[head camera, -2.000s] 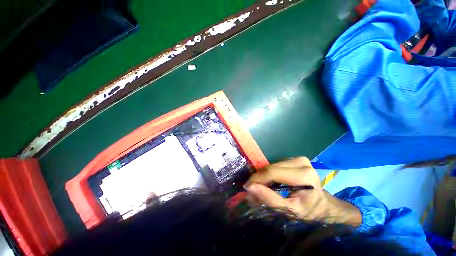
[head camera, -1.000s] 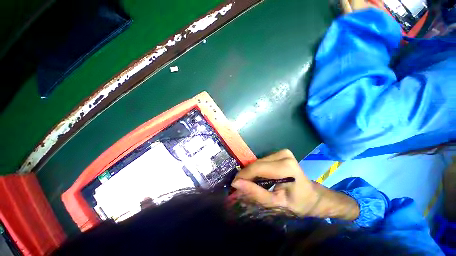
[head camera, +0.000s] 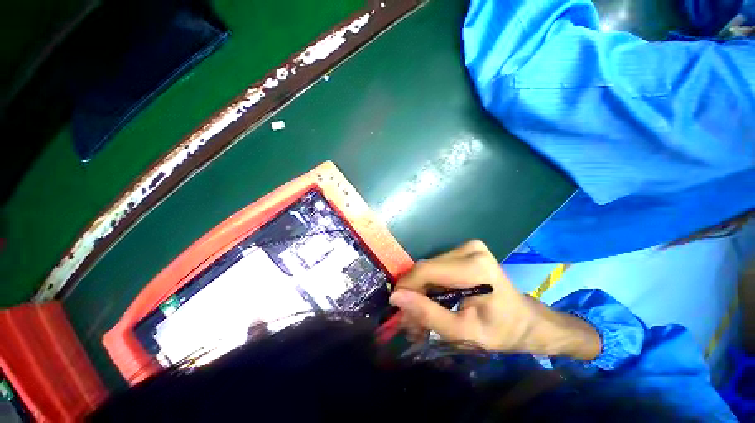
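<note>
An open tablet (head camera: 290, 216) lies in a red-orange foam frame (head camera: 217, 233) on the dark-green bench. Its large white battery (head camera: 236, 301) and the mainboard (head camera: 335, 268) with silver patches show. My right hand (head camera: 468, 301) is at the tablet's right corner and holds slim black tweezers (head camera: 459, 292) like a pen; the tips are hidden by the fingers. Dark hair covers the lower part of the tablet and frame. My left hand is not in view.
A red foam block (head camera: 51, 359) is at the lower left. A chipped brown-and-white rail (head camera: 194, 140) edges the green belt, where a dark slab (head camera: 141, 74) lies. A small white scrap (head camera: 277, 125) is on the bench. Another person's blue sleeve (head camera: 579, 99) is at the upper right.
The tablet and frame sit slightly further left in view. My right hand stays at the tablet's corner with the tweezers. The other person's sleeve has shifted left and up, and their hand has left view.
</note>
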